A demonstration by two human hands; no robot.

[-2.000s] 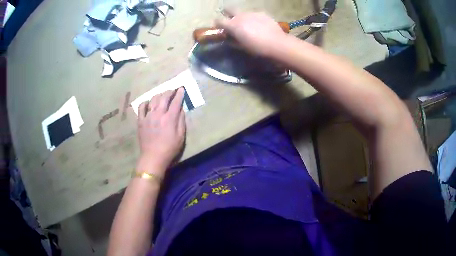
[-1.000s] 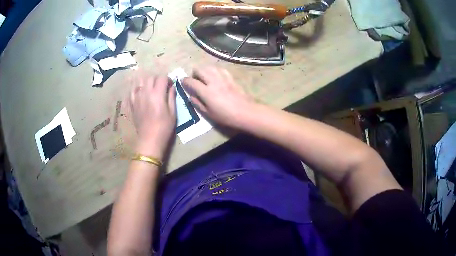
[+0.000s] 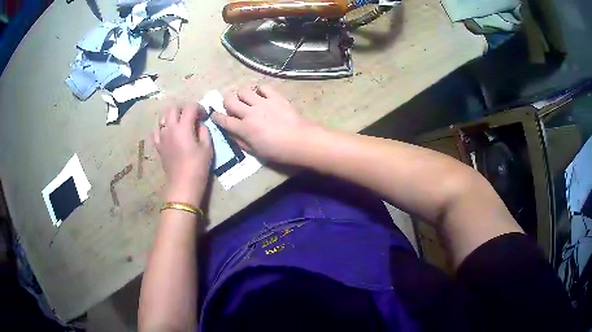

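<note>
A white backing piece (image 3: 241, 174) lies flat on the table in front of me, with a dark patch (image 3: 235, 159) on it that shows as a narrow edge. A light-blue fabric piece (image 3: 221, 146) lies over the dark patch. My left hand (image 3: 184, 144) rests on the left side of the pieces, fingers bent. My right hand (image 3: 265, 126) presses on the upper right side, its thumb and fingertips at the dark patch's top corner. The fingertips of both hands nearly meet there. Whether they pinch the fabric is hard to tell.
The iron (image 3: 290, 50) rests beyond my right hand, its cord (image 3: 375, 13) running right. Light-blue pieces (image 3: 97, 64) lie heaped at the far left. A white piece with a dark centre (image 3: 65, 196) lies at left. A pale green cloth (image 3: 483, 13) is at the far right edge.
My right hand has left the iron's handle and joined my left hand at the pieces. The iron now stands without a hand on it. The light-blue piece shows between the hands. The view has shifted.
</note>
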